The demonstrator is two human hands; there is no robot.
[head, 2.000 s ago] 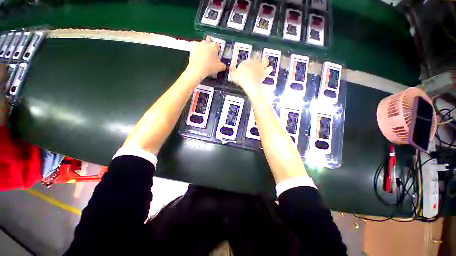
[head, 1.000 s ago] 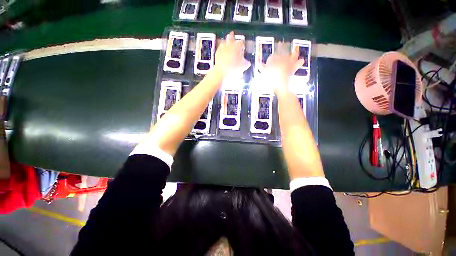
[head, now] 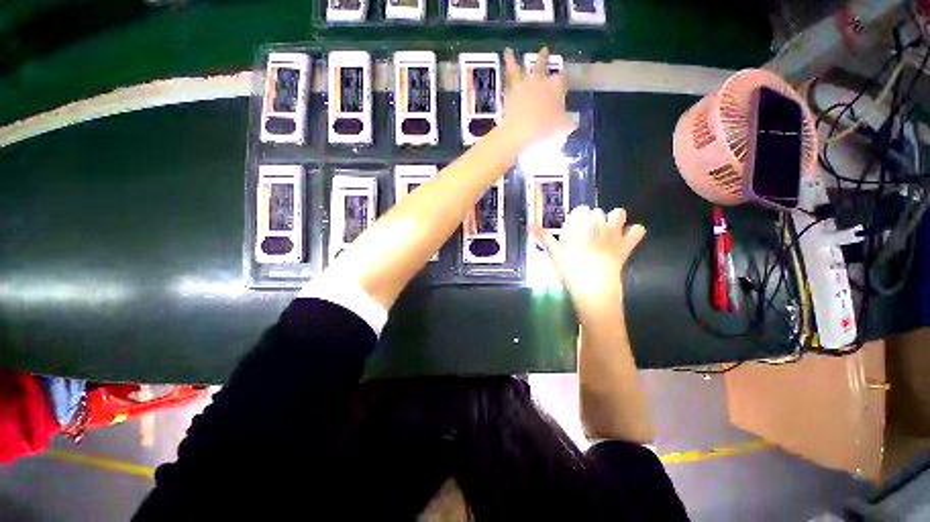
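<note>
A clear plastic tray [head: 398,161] holds two rows of white-backed keypad phones, each with a dark rectangle and a dark oval, such as the phone at the upper left [head: 286,99]. My left hand [head: 535,100] reaches across the tray and covers most of the upper-right phone [head: 556,64]; its grip cannot be made out. My right hand [head: 593,250] is at the tray's lower-right corner, fingers spread and thumb at the lower-right phone [head: 552,202], hiding that phone's lower end. My left forearm hides parts of the lower-row phones.
Another phone tray [head: 438,22] lies beyond, cut off by the top edge. At right are a pink fan [head: 716,138], a smartphone [head: 777,148] against it, a red stick [head: 723,260], a white power strip [head: 828,280] and tangled black cables.
The view has shifted right. My left hand has moved from the left part of the tray's upper row to its right end. My right hand has moved from the upper row to the lower-right corner.
</note>
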